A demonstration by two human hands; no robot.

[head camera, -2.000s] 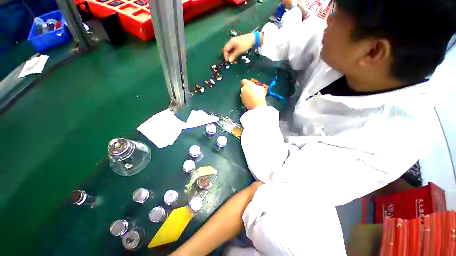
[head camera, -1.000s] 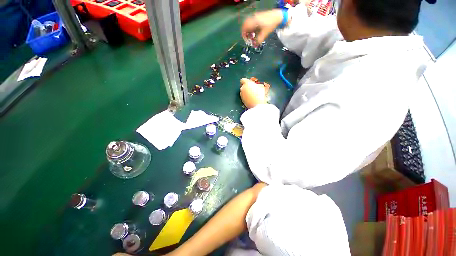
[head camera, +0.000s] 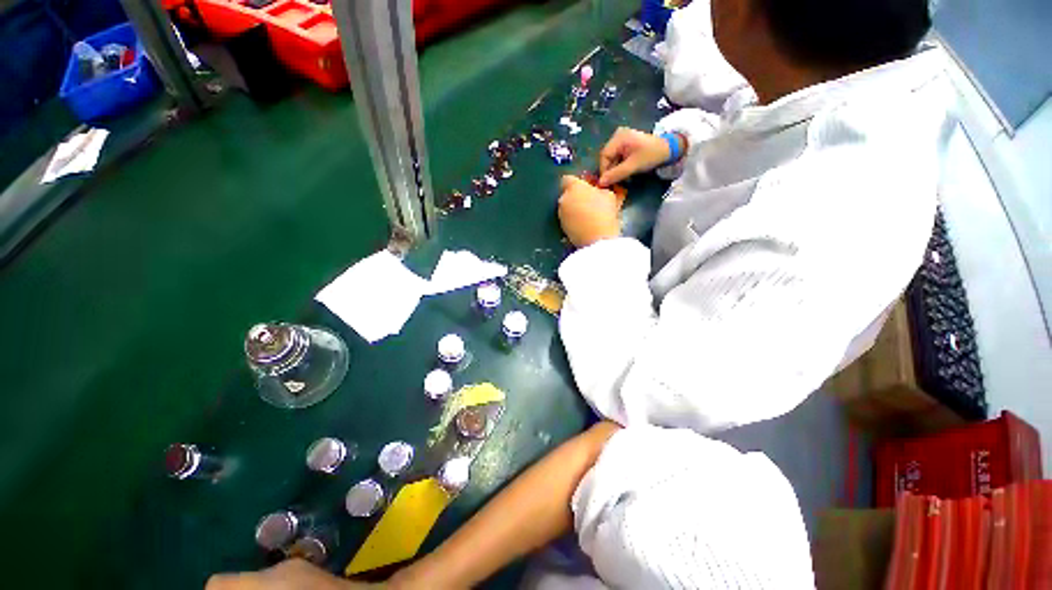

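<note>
My right hand is at the bottom edge, cut off and blurred, beside small round capped pots. Its fingers are hidden, so I cannot tell if it holds anything. My bare forearm runs to it from a white sleeve at lower right. My left hand is out of the picture. A flat yellow card lies beside my forearm. A brown-topped pot stands by a crinkled yellowish bag. A clear glass dispenser stands to the left.
A person in a white smock sits at right, both hands together at an orange block. Small dark pieces lie near a metal post. White sheets, a blue basket and red trays are farther off.
My right hand has come into view at the bottom edge, beside the lowest pots. The neighbour's far hand has come back from the small pieces to the other hand, and their body has shifted.
</note>
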